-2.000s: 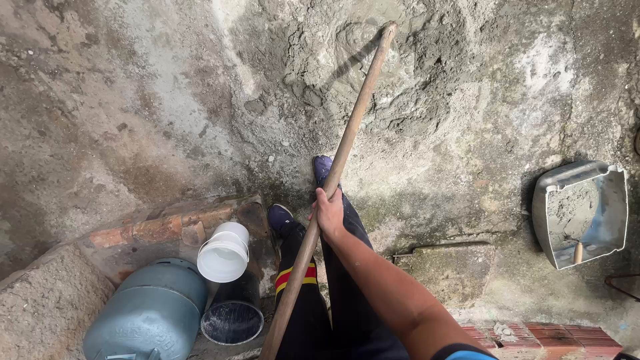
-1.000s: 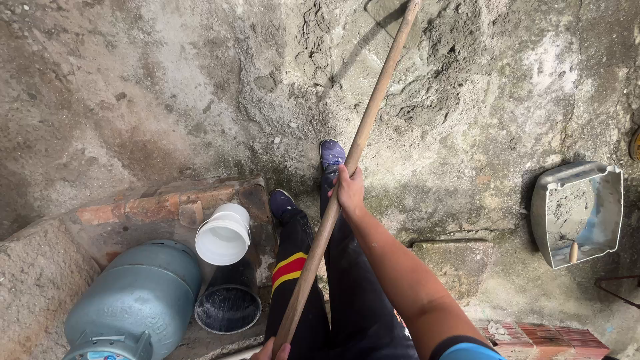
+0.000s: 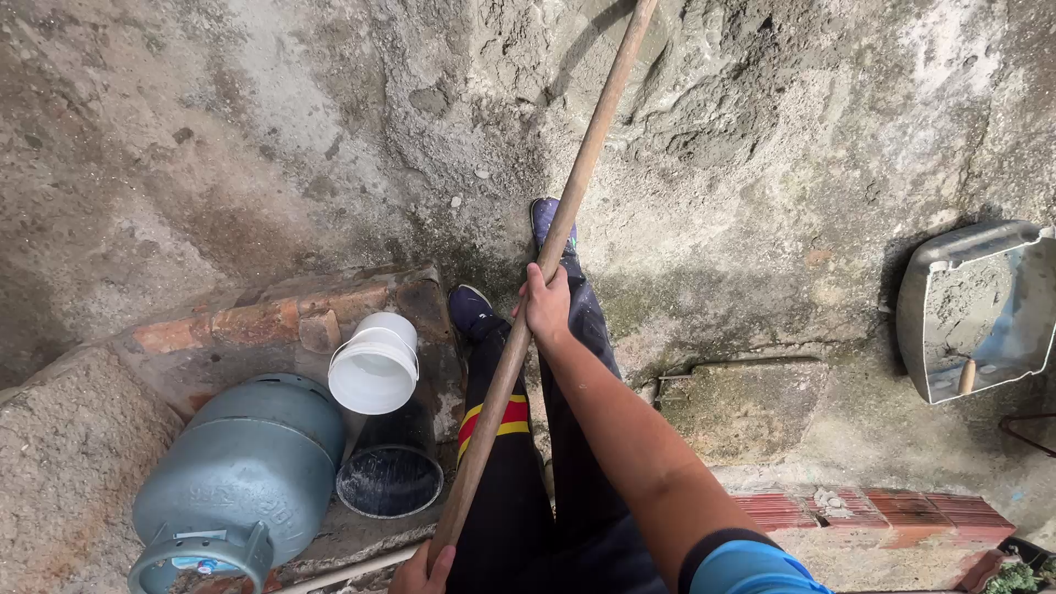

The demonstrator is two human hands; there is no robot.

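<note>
A long wooden handle [image 3: 590,153] runs from the bottom middle up past the top edge; the tool head at its far end is out of view. My right hand [image 3: 546,307] is closed around its middle, above my legs. My left hand [image 3: 422,569] grips the lower end at the bottom edge, partly cut off. Wet grey mortar [image 3: 701,107] lies on the rough concrete ground at the top, around the handle's upper part.
At left are a blue-grey gas cylinder [image 3: 247,462], a white plastic bucket [image 3: 373,371] and a black bucket [image 3: 389,483], beside a low brick edge [image 3: 256,322]. At right, a plastic tub [image 3: 916,322] holds mortar and a wooden-handled tool [image 3: 967,376]. Red hollow bricks [image 3: 907,511] lie lower right.
My left hand, out of view two seconds ago, shows at the handle's lower end. The handle's far end, in view at first, is now beyond the top edge.
</note>
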